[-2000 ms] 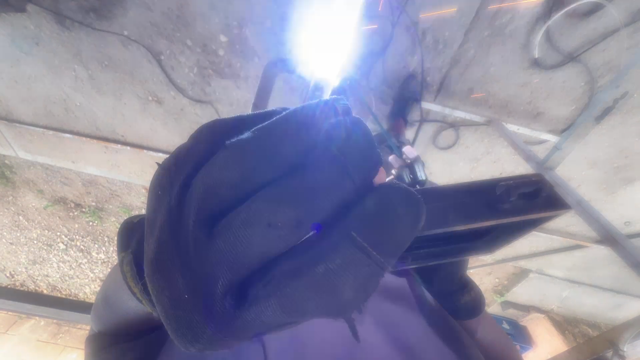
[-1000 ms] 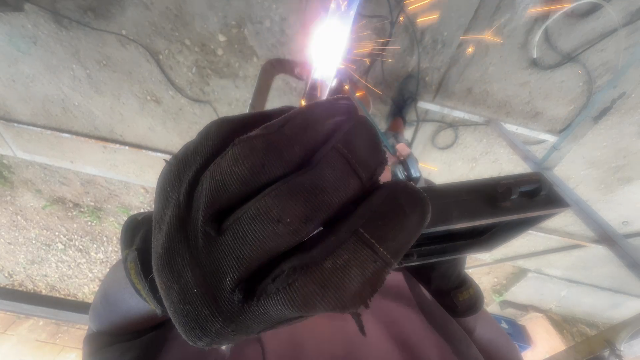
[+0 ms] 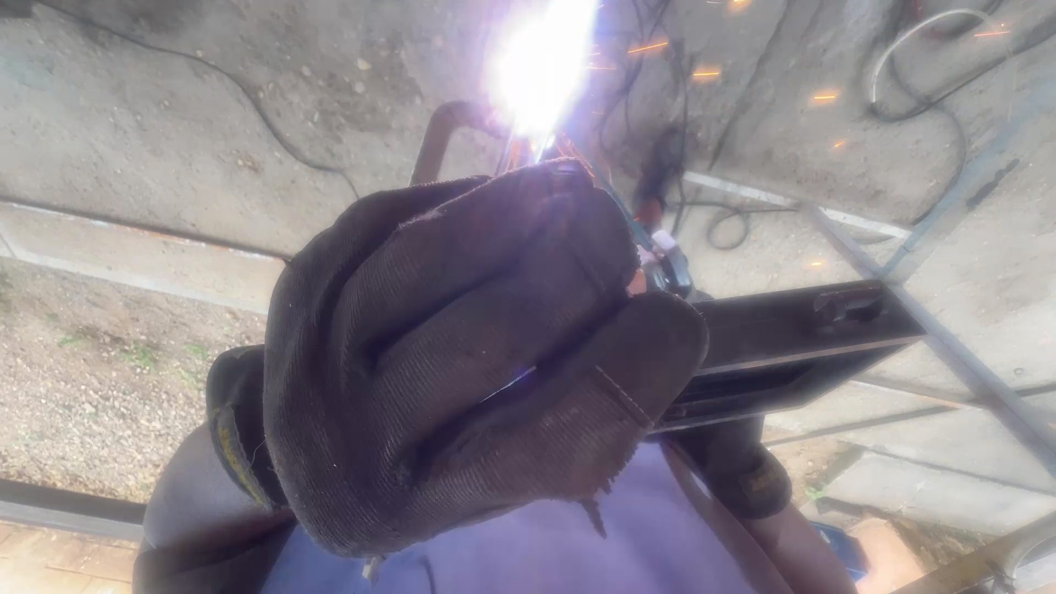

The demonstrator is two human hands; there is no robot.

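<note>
My left hand [image 3: 487, 355], in a dark ribbed work glove, fills the middle of the view with its fingers curled. What lies inside its grasp is hidden. Just beyond the glove burns a white welding arc [image 3: 540, 70], its glare covering the metal there. A bent metal bar [image 3: 437, 140] shows left of the arc. Right of the glove juts a dark rectangular frame-like piece [image 3: 808, 330] with a small fitting on top. My right hand [image 3: 718, 450], gloved too, is mostly hidden under that piece; its grip does not show. A small metallic part [image 3: 672, 264] peeks out behind the left glove.
Cables [image 3: 247, 107] trail over the concrete floor at left and loop at upper right [image 3: 932, 107]. Thin metal bars [image 3: 973, 363] cross at right. Orange sparks [image 3: 705, 74] fly rightward from the arc. Gravel [image 3: 99, 412] lies at lower left.
The arc's glare shrinks between the two earlier frames and is larger again now. Sparks have shifted at upper right. Both hands stay nearly where they were.
</note>
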